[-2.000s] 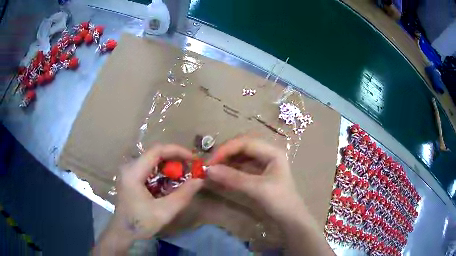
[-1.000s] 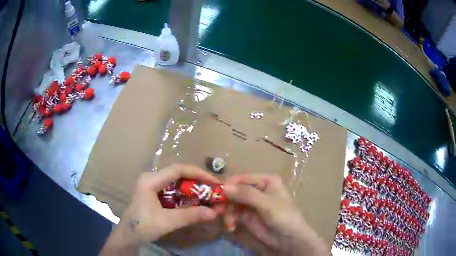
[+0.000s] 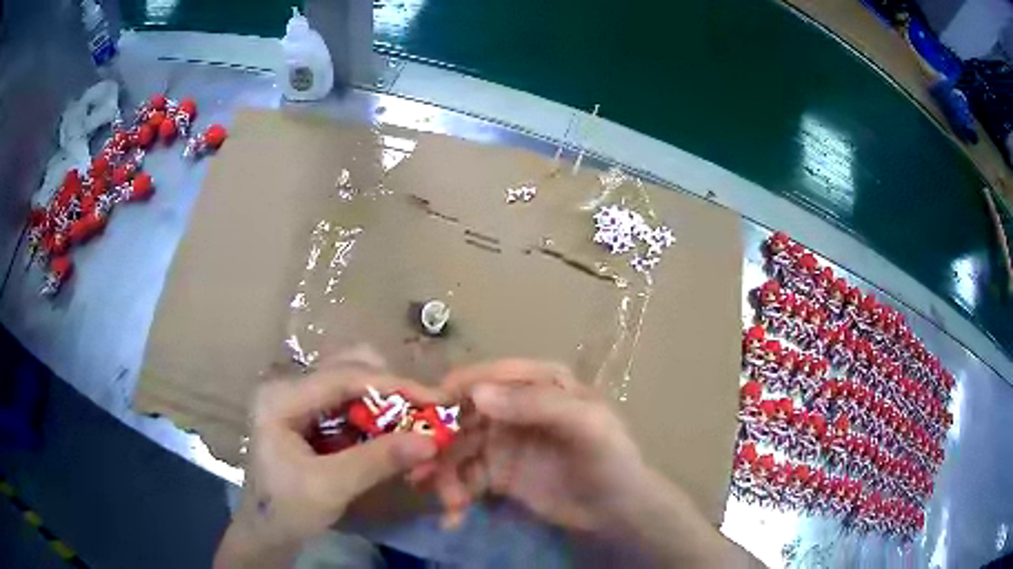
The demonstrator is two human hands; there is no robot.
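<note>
My left hand (image 3: 322, 445) is at the lower middle and holds several red-headed figurines (image 3: 383, 411) with striped bodies. One figurine points right from its fingertips, with a small white piece at its right end. My right hand (image 3: 555, 439) is close beside that end, its fingers bent and blurred; whether it grips anything is hidden. A small glue pot (image 3: 434, 317) stands on the cardboard (image 3: 233, 256) just above the hands. A pile of small white parts (image 3: 630, 231) lies at the cardboard's far right, and a few white parts (image 3: 521, 193) lie apart to its left.
Loose red figurines (image 3: 100, 183) lie at left on the metal bench. Dense rows of red-topped figurines (image 3: 844, 389) stand at right. A white glue bottle (image 3: 304, 61) and a labelled bottle (image 3: 98, 31) stand at the far left. Thin sticks (image 3: 578, 142) are near the green belt (image 3: 667, 89).
The figurine in my hands has turned to point right, and a white piece now shows at its end. My right hand's fingers have shifted from pinching its red part. The view has moved.
</note>
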